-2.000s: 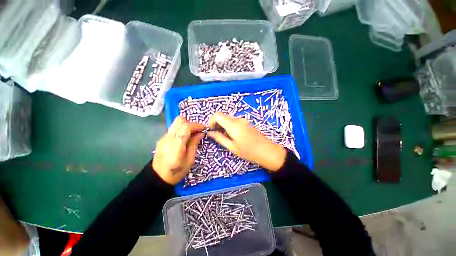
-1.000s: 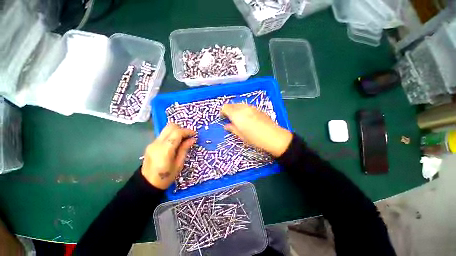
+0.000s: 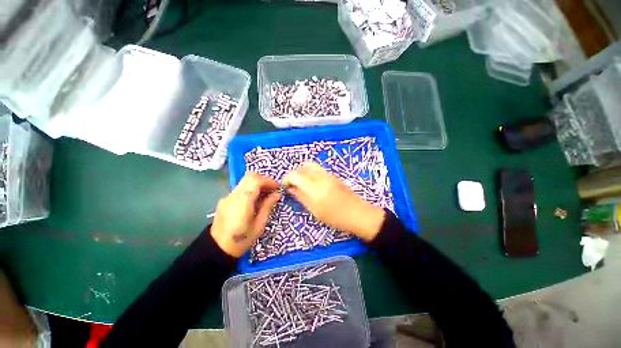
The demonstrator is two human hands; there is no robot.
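Observation:
A blue tray (image 3: 403, 183) holds many short silvery metal sleeves (image 3: 299, 228) and, at its right, thin metal pins (image 3: 371, 160). My left hand (image 3: 242, 214) is over the tray's left side, fingertips pinched. A thin pin end (image 3: 210, 215) pokes out to the left of it. My right hand (image 3: 327, 197) is over the tray's middle, its fingertips meeting those of my left hand. A small metal part (image 3: 282, 188) shows between the fingertips of both hands. The fingers hide most of it.
A near clear box (image 3: 228, 302) holds loose long rods. A far clear box (image 3: 269, 68) holds short fittings. A left clear box (image 3: 231, 78) holds cylinders. A clear lid (image 3: 415, 109), white case (image 3: 471, 196), black phone (image 3: 519, 214) and dark pouch (image 3: 528, 134) lie to the right.
A second ago my hands were apart over the tray, with bare blue between them; now their fingertips meet at a small metal part. The camera view has also shifted.

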